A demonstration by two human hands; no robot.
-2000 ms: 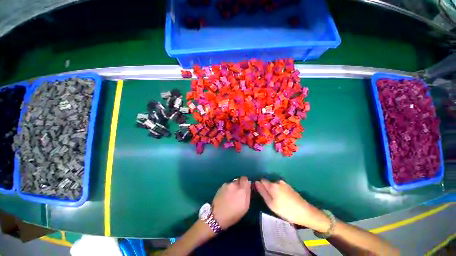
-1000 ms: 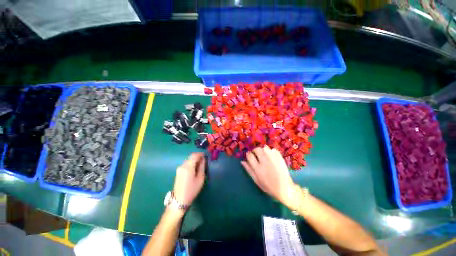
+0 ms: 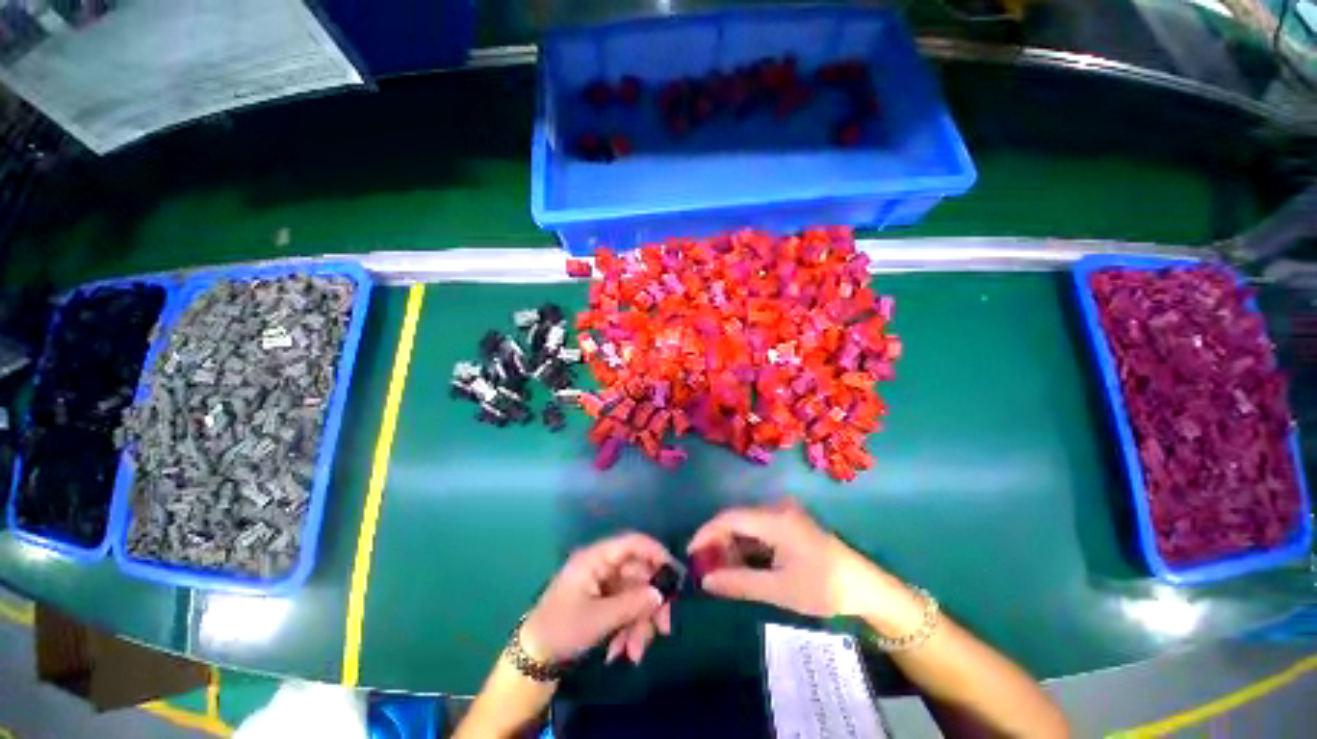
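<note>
My left hand is near the front edge of the green worktop, its fingertips closed on a small black insert. My right hand is just right of it and holds a dark red housing between thumb and fingers. The two parts are close together; whether they touch is unclear. Beyond the hands lies a large loose heap of red housings. A small pile of black-and-grey inserts lies left of the heap.
A deep blue bin behind the heap holds dark red pieces. Shallow blue trays hold black parts and grey parts at left, and magenta parts at right. A printed card is at the front edge. A white sheet hangs upper left.
Both hands have come back from the insert pile and the red heap to the near edge and closed in on each other. A black insert and a red housing now show in the fingers.
</note>
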